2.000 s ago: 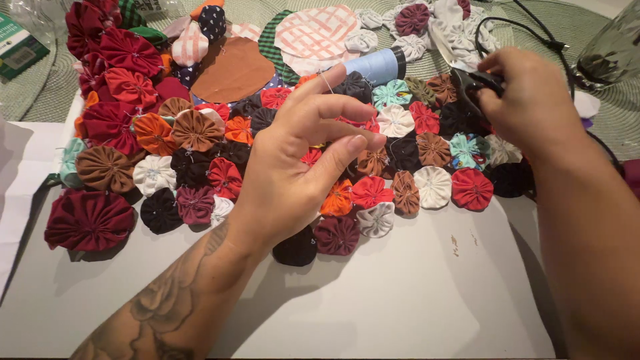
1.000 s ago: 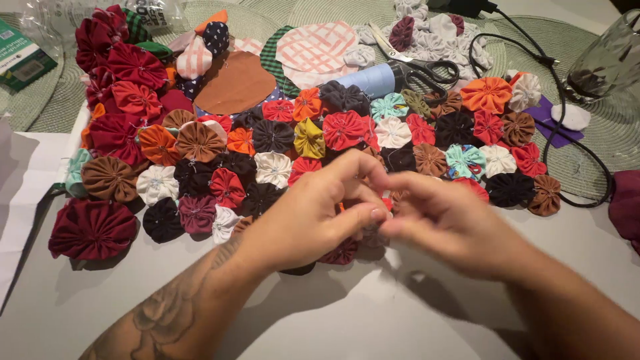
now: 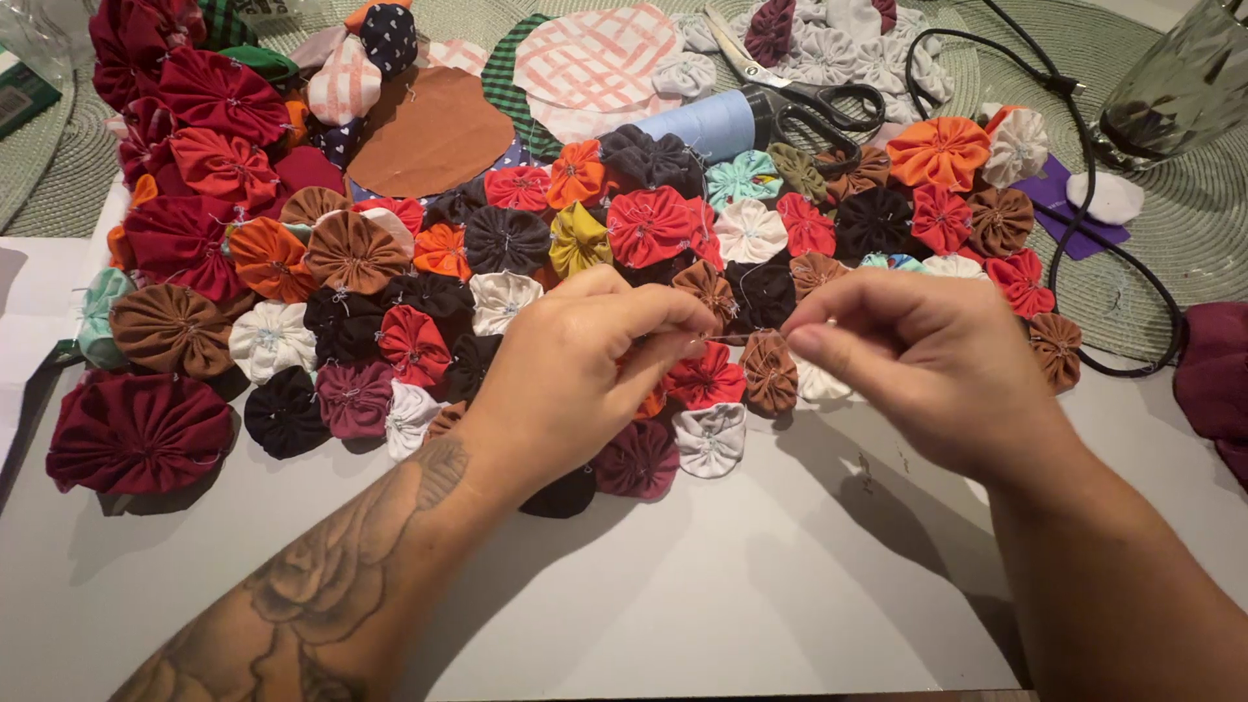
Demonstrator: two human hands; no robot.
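Note:
My left hand [image 3: 595, 361] pinches a thin, pale strand between thumb and forefinger, above the joined fabric yo-yos. Opposite it, my right hand [image 3: 907, 351] pinches the other end; a short length [image 3: 746, 338] shows between them, and whether part of it is a needle cannot be told. Beneath both hands lie gathered yo-yos in red [image 3: 648, 226], brown, black, white and orange, many with loose thread ends. Behind them a light blue thread spool [image 3: 704, 125] lies on its side. Black-handled scissors [image 3: 819, 107] rest beside the spool, blades pointing away to the upper left.
Flat fabric circles, one brown [image 3: 429, 132] and one pink-checked [image 3: 595, 58], lie at the back. A black cable [image 3: 1077, 195] loops at the right, near a glass [image 3: 1170, 88] and a purple card [image 3: 1058, 200]. White paper [image 3: 29, 312] lies at the left edge.
My right hand, at the scissors two seconds ago, has left them and come toward my left hand. Since one second ago the hands have moved apart, with the strand between them.

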